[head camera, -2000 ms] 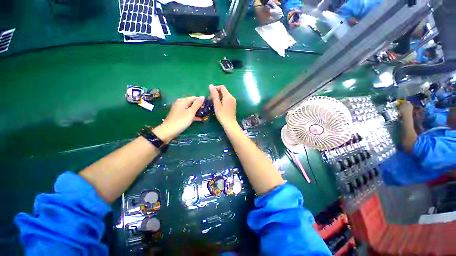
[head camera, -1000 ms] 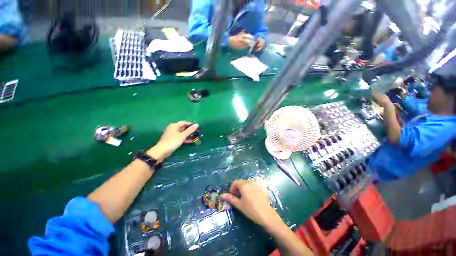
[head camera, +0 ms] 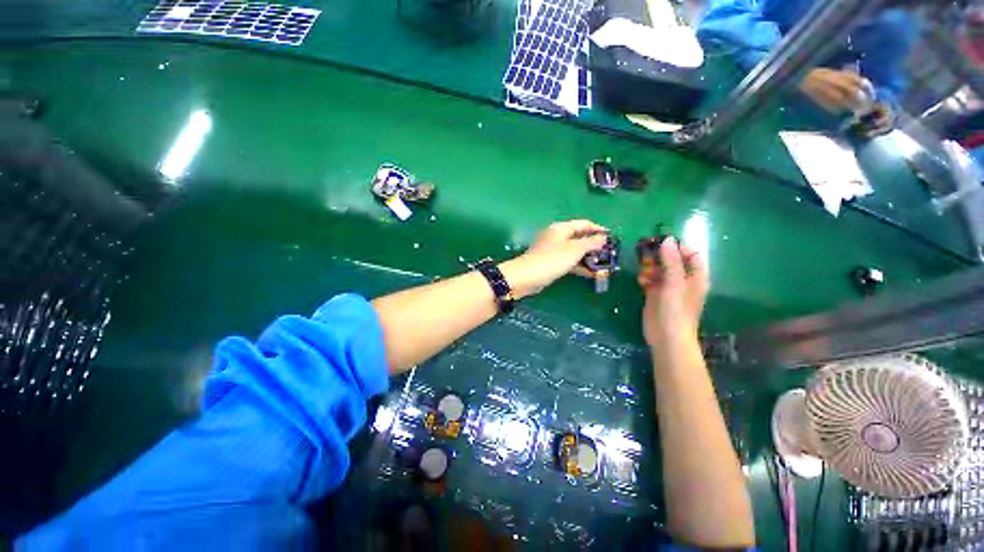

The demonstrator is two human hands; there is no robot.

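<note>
My left hand, with a black band on the wrist, holds a small dark watch housing over the green belt; a small pale and orange part hangs from its lower side. My right hand pinches a small dark and orange-gold module just right of the housing, with a gap between them. Below my forearms lies a clear blister tray. It holds a module with a pale disc at right and several pale-disc modules at left.
Partly assembled units lie on the belt, one with a white tab, another beyond my hands. A white fan and slanting metal post are at right. Grid sheets lie across the belt. Another worker's hand is at upper right.
My right hand has moved from the tray up beside my left hand, now with a module in its fingers. One module has gone from the tray's right part. The view has turned left.
</note>
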